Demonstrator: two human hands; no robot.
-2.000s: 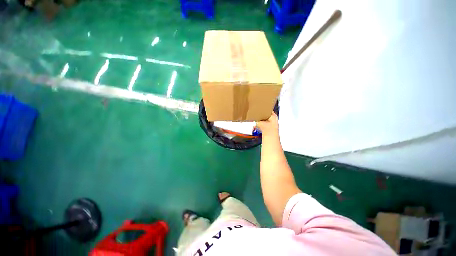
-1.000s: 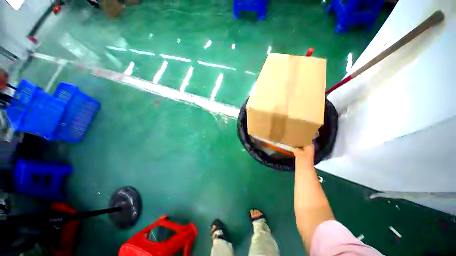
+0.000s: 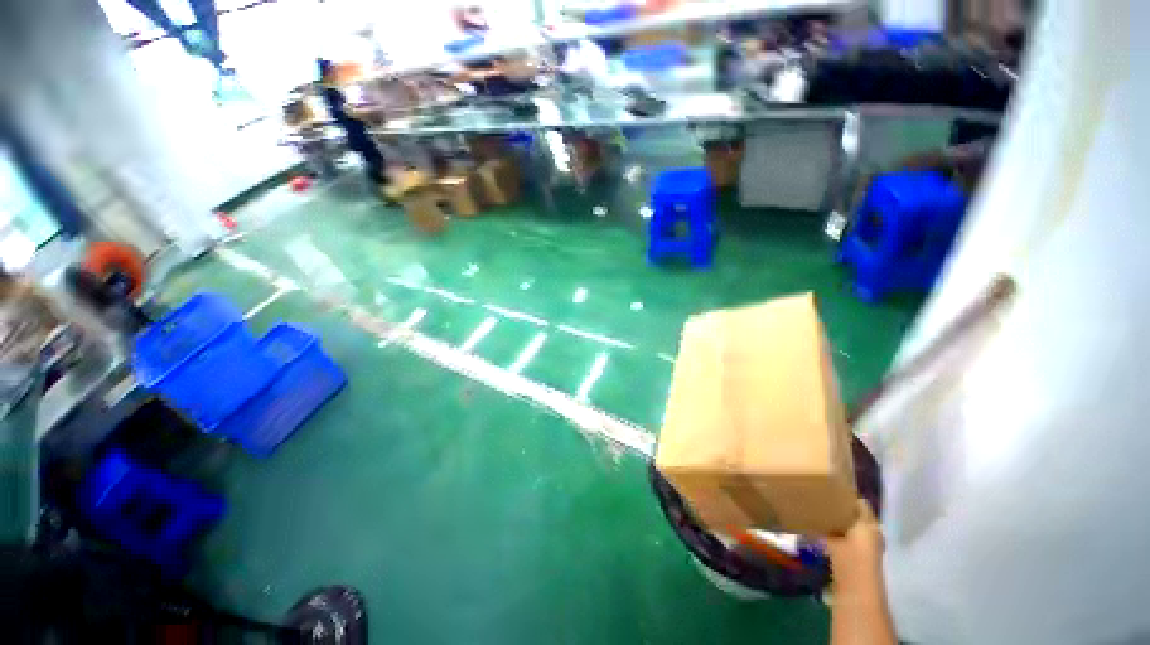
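Observation:
A closed brown cardboard carton (image 3: 757,422) with a tape strip is over a round waste bin with a black liner (image 3: 706,551). My right hand (image 3: 858,536) is at the carton's lower right corner and grips it there; the fingers are mostly hidden and blurred. Something orange and white shows inside the bin below the carton. Whether the carton touches the bin's rim cannot be told. My left hand is not in view.
A stick (image 3: 940,340) leans on the white wall (image 3: 1072,416) at the right. Blue stools (image 3: 682,214) stand before a long bench (image 3: 631,122) at the back. Blue crates (image 3: 233,372) lie at the left. A person (image 3: 353,124) is at the back left.
The view has tilted up and now shows the back bench. The carton and bin sit lower in the picture. My right hand still grips the carton. My feet and the red stool have left the view.

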